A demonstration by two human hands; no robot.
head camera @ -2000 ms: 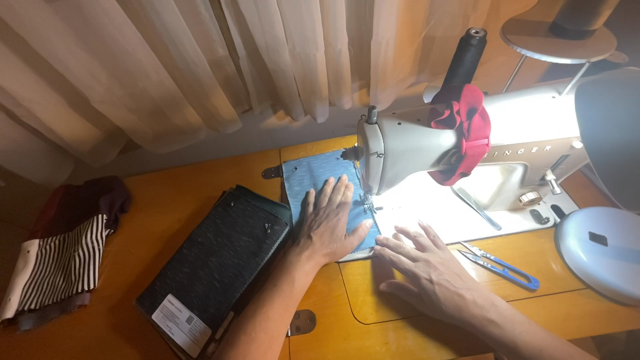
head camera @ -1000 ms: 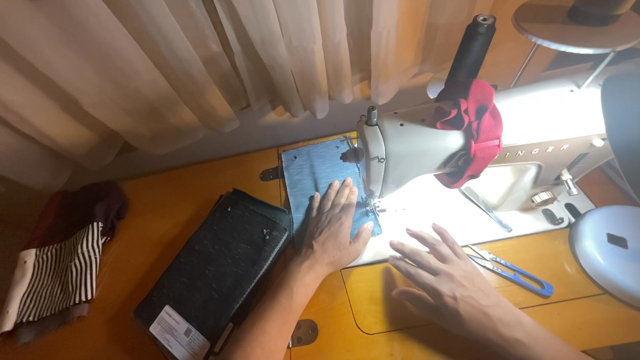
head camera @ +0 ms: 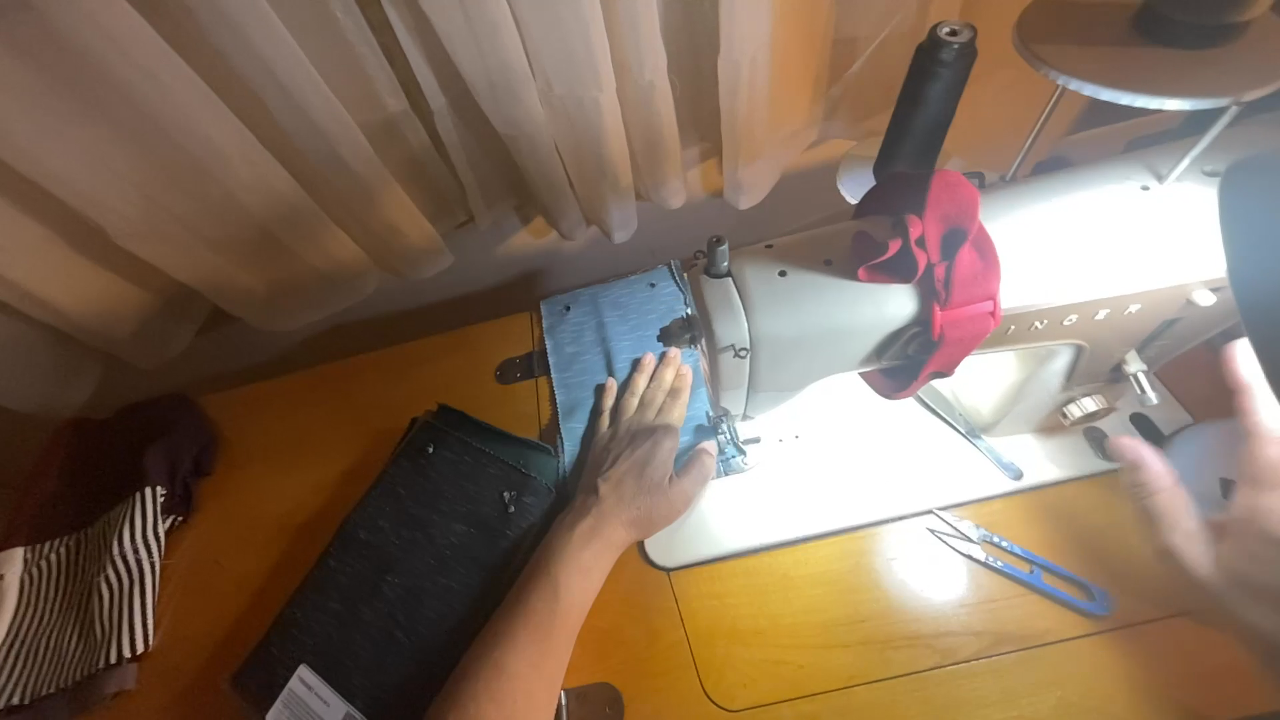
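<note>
My left hand lies flat, palm down, on a light blue fabric piece, fingers slightly spread. The fabric reaches the presser foot of a Singer sewing machine, at its right edge. My right hand is raised at the right edge of view, blurred, with fingers apart and nothing visible in it. It is near the machine's right end, to the right of blue-handled thread snips on the wooden table. A red fabric band wraps the machine arm.
A stack of dark fabric with a label lies left of my forearm. Striped cloth is at the far left. Metal tweezers rest on the machine bed. A black thread cone stands behind the arm; a curtain hangs behind the table.
My right hand has left the table beside the machine bed and moved up and right, past the snips. My left hand stays on the blue fabric.
</note>
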